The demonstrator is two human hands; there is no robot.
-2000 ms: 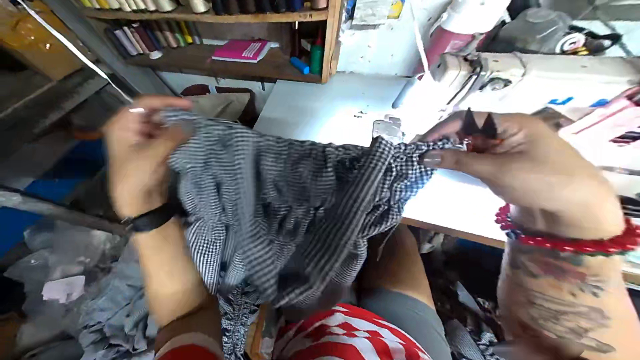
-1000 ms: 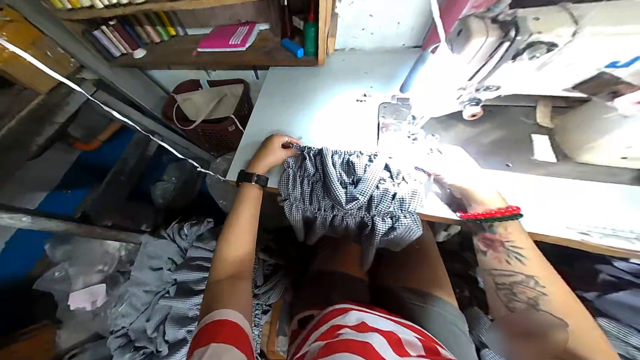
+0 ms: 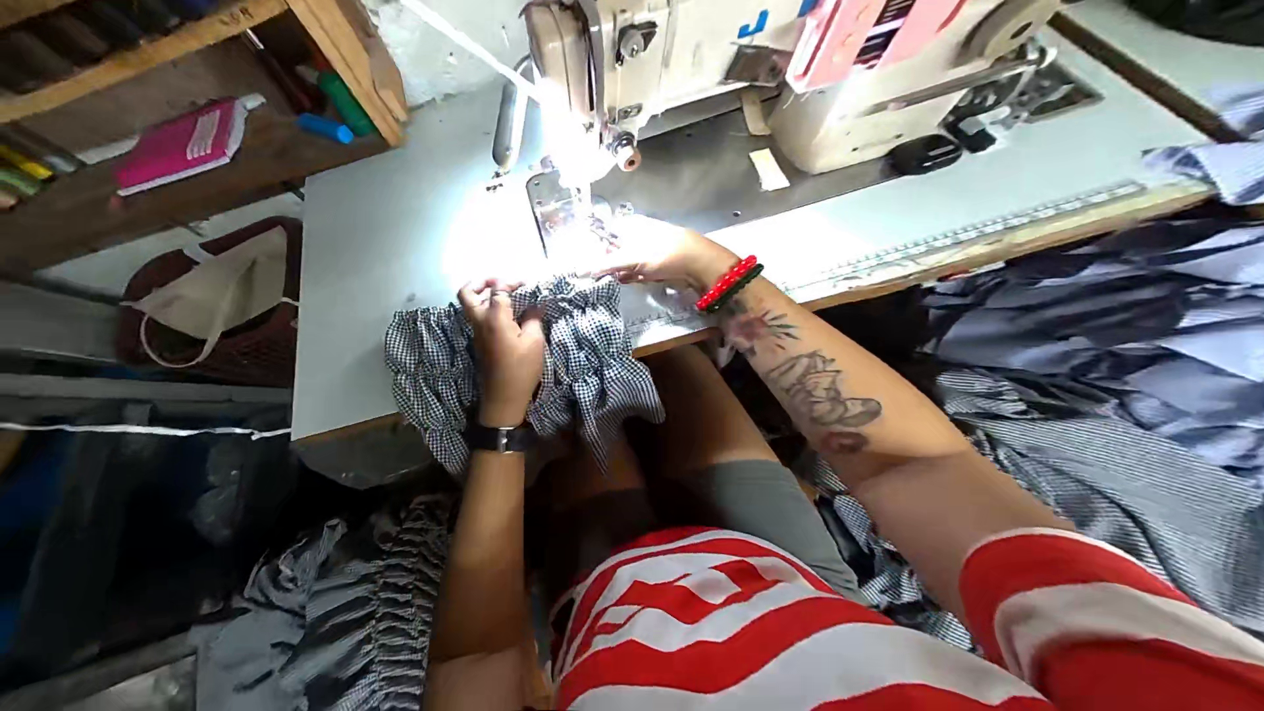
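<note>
A gathered black-and-white gingham fabric piece (image 3: 583, 360) lies over the front edge of the sewing table, its lower part hanging down. My left hand (image 3: 507, 346) rests on its upper part, fingers bent near the top edge. At the fabric's upper right corner is my right hand (image 3: 652, 249), just in front of the needle area of a sewing machine (image 3: 681, 59). Glare from the lamp washes out its fingertips, so its grip cannot be made out. The metal needle plate (image 3: 553, 202) is partly lost in the same glare.
Left of the white tabletop (image 3: 355, 257) hangs a dark red basket (image 3: 267, 336) with a pale cloth. A wooden shelf (image 3: 197, 59) holds a pink notebook (image 3: 188, 143) and a blue marker (image 3: 324, 128). More gathered fabric (image 3: 346, 612) lies below left, with fabric heaps (image 3: 1116, 395) at right.
Two seconds ago both hands held the fabric up in the air; it now lies at the table's edge. Since one second ago, my left hand has moved from the fabric's left corner onto its middle. The view has shifted.
</note>
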